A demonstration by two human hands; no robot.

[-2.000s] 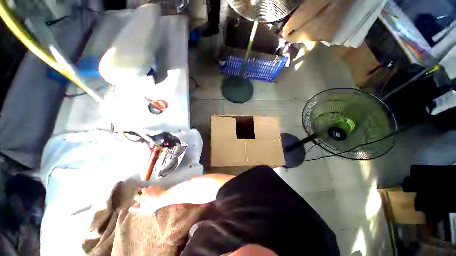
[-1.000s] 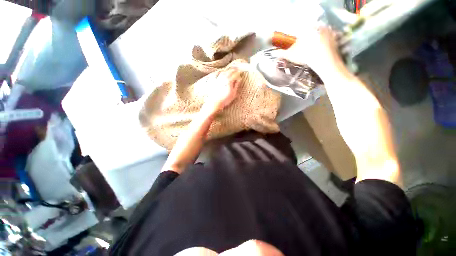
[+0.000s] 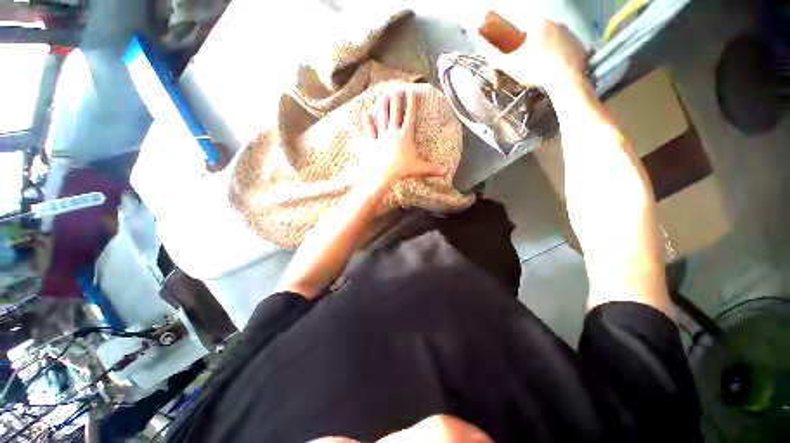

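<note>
A tan woven garment (image 3: 312,173) lies bunched on the pale table near my waist, with folds at its far side. My left hand (image 3: 396,143) rests flat on it, palm down, fingers apart. A silver steam iron (image 3: 494,104) stands just right of the garment, near the table's right edge. Its orange-brown handle (image 3: 502,33) shows beyond the metal body. My right hand (image 3: 546,56) is at the handle and closed round it, partly washed out by glare.
The pale table cover (image 3: 216,112) has a blue bar (image 3: 173,99) along its far left. A cardboard box (image 3: 645,121) is on the floor at right, with a fan (image 3: 749,381) at lower right. A person in dark red (image 3: 78,225) is at the left.
Since one second ago, my left hand has spread its fingers on the garment. The view has shifted, showing more of the box. Two seconds ago the iron stood apart from my hands.
</note>
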